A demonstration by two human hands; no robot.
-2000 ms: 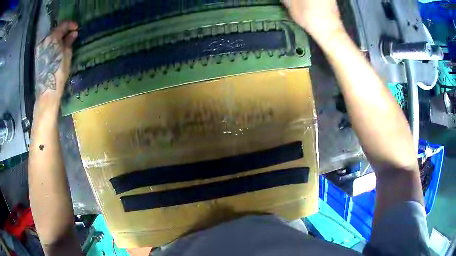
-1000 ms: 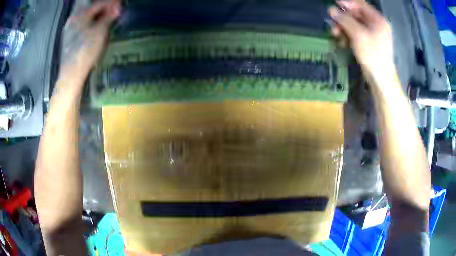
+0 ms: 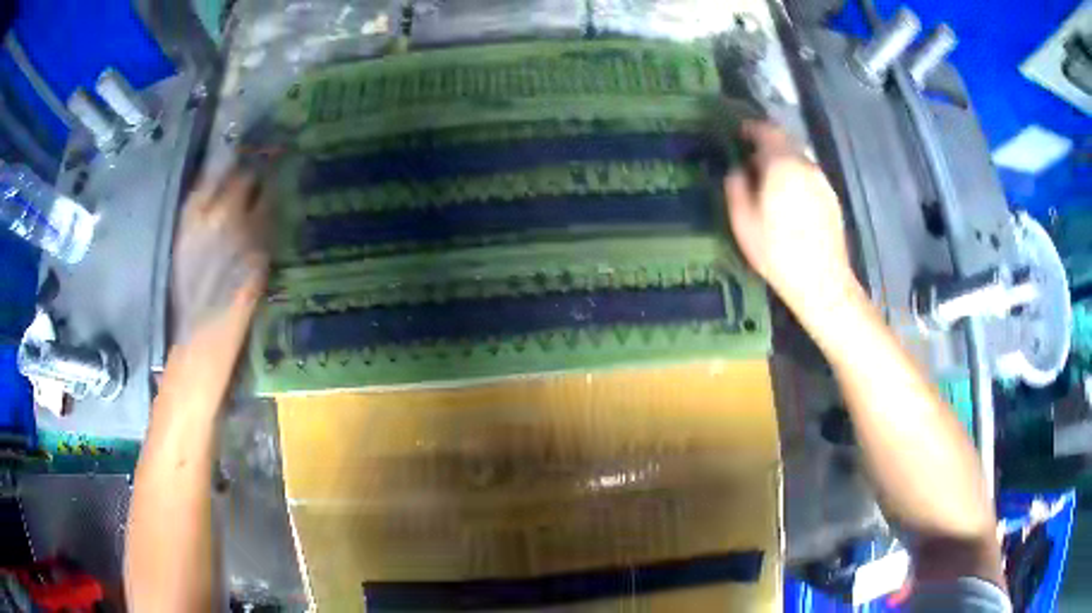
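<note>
The green mould [image 3: 515,371] lies in front of me on the metal press bed. Three black rubber strips lie over its cavity rows, the nearest strip [image 3: 515,317] apart from the two farther ones. The farthest cavity row [image 3: 503,82] shows no strip. A cardboard sheet [image 3: 527,437] adjoins the mould's near edge and bears one black strip [image 3: 563,583], cut off by the lower edge. My left hand [image 3: 222,252] is blurred at the mould's left side. My right hand [image 3: 790,210] is at its right side, fingers curled near the strip ends. Whether either holds a strip is unclear.
Metal press posts and side blocks with bolts stand left [image 3: 114,240] and right [image 3: 910,216] of the bed. A blue crate [image 3: 1054,539] with dark contents is at lower right. Something red [image 3: 54,589] lies at lower left. Blue machine surfaces show at the upper corners.
The cardboard went from two strips to one. My hands moved with a strip over the mould, and three strips now show there. The view has shifted forward, showing the mould's far rows.
</note>
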